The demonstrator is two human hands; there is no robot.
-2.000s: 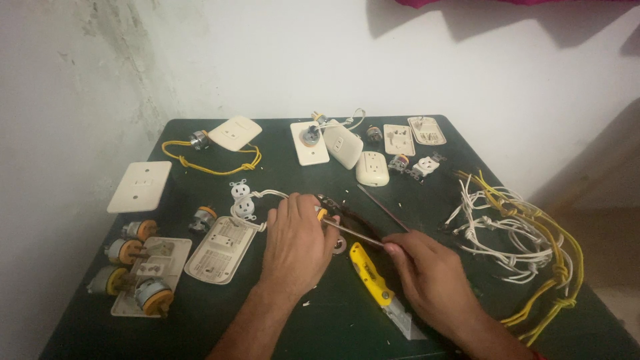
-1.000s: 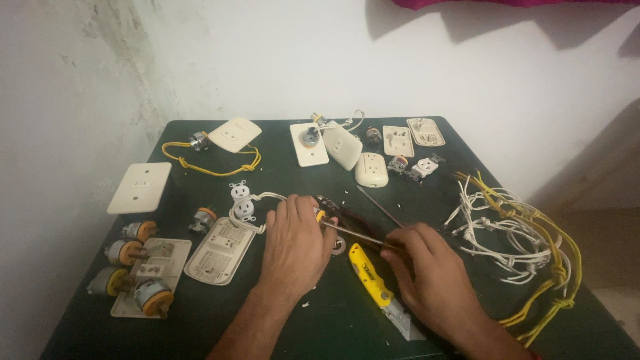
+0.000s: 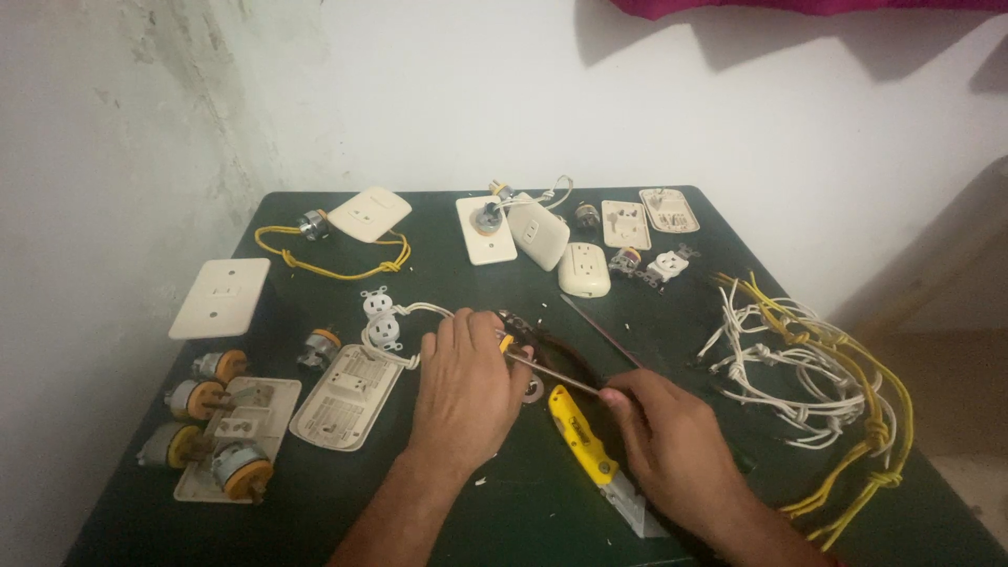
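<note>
My left hand (image 3: 468, 378) is closed around an electrical plug (image 3: 508, 344) with an orange band, mostly hidden by the fingers. White wire (image 3: 425, 307) runs from beneath that hand to a white duplex receptacle (image 3: 382, 319). In my right hand (image 3: 669, 433) is a screwdriver, its handle hidden by the palm. The metal shaft (image 3: 559, 376) reaches left to the plug. A yellow utility knife (image 3: 583, 437) lies between the hands, and dark-handled pliers (image 3: 551, 339) lie partly behind them. Another thin metal shaft (image 3: 602, 331) points away beyond the right hand.
Several plugs (image 3: 240, 468) and a cover plate (image 3: 272, 409) lie at left, near an upturned outlet cover (image 3: 346, 398). Outlet plates (image 3: 539, 232) and a cream outlet (image 3: 584, 270) stand along the back. Knotted white wires (image 3: 787, 378) and yellow wires (image 3: 906, 409) lie at right.
</note>
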